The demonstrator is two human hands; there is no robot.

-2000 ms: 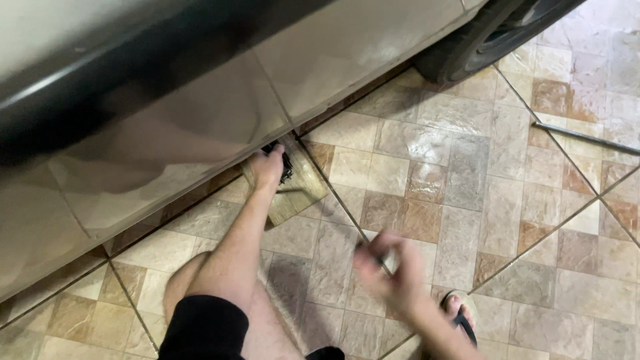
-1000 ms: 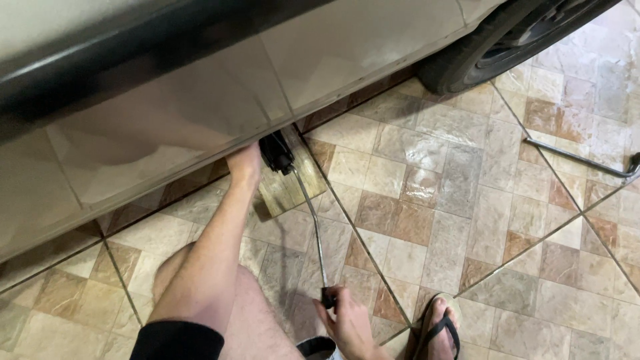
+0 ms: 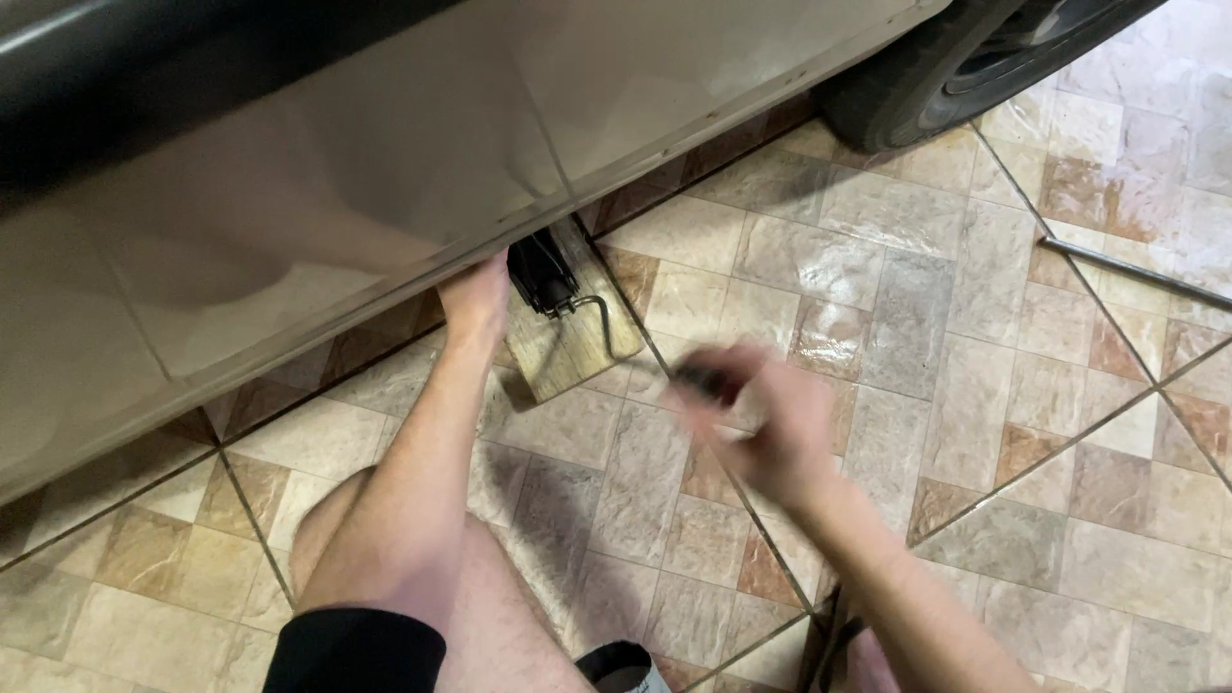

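Observation:
A black car scissor jack point(image 3: 544, 274) stands on a wooden board point(image 3: 579, 351) below the edge of the car's sill point(image 3: 539, 217). Beside the jack, my left hand point(image 3: 478, 289) reaches under the sill; its fingers are hidden, so what they touch cannot be told. A bent metal crank handle point(image 3: 606, 322) runs from the jack's end toward my right hand point(image 3: 756, 409). That hand, blurred, is closed around the crank's dark grip point(image 3: 707, 380), to the right of the board.
A car wheel point(image 3: 914, 91) rests on the tiled floor at the upper right. Nearer the right edge lies a metal bar point(image 3: 1141, 269). My bent knee is at the lower left, and a dark and light cylindrical object point(image 3: 626, 669) stands at the bottom edge.
My right hand has swung the crank up and to the right from its position near the bottom a second ago. My left hand remains beside the jack.

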